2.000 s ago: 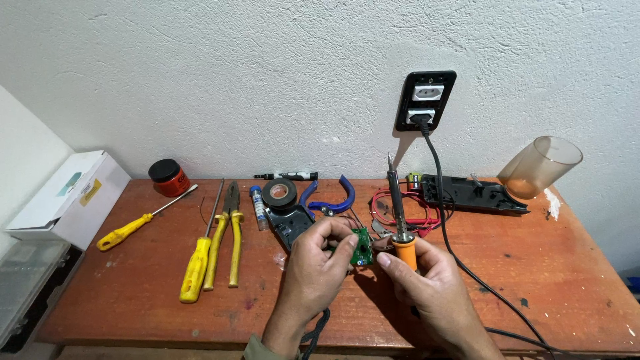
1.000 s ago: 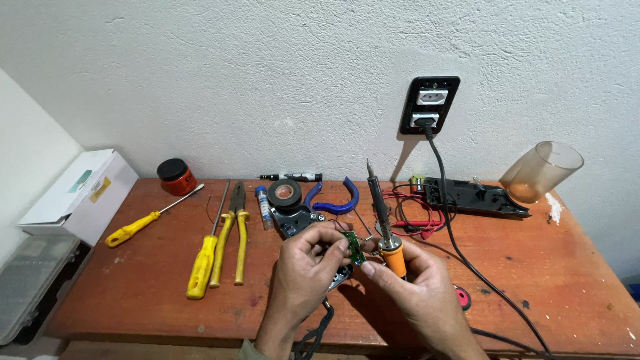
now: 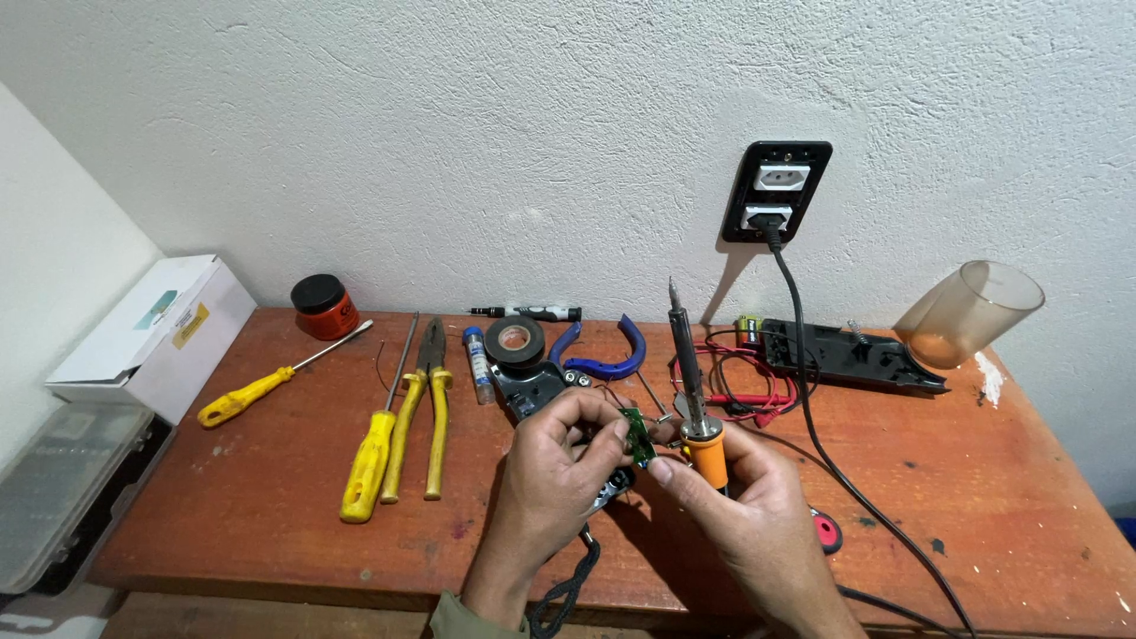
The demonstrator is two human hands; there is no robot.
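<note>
Between the fingertips of my left hand [image 3: 564, 475] is a small green circuit board [image 3: 637, 437]. My right hand [image 3: 754, 524] holds a soldering iron [image 3: 707, 448] by its orange handle, its tip pointing up toward the wall, while the thumb touches the board's lower edge. Behind and below my left hand lies a black plastic housing [image 3: 531, 387], partly hidden, with a braided black cord [image 3: 568, 581] hanging toward the table's front edge. A thin metal piece [image 3: 655, 397] rests just behind the board.
Yellow-handled pliers [image 3: 437, 435], two yellow screwdrivers [image 3: 366, 466], a red jar [image 3: 325, 306] and a white box [image 3: 169, 333] stand left. Black tape [image 3: 516, 343] and a blue curved handle [image 3: 621, 366] lie behind. Right are test leads [image 3: 754, 399], a black shell [image 3: 843, 355], a cup [image 3: 976, 311] and the iron's cord [image 3: 825, 435].
The board has turned between my fingers and now stands more on edge. The soldering iron, still in my right hand, has shifted left relative to the test leads.
</note>
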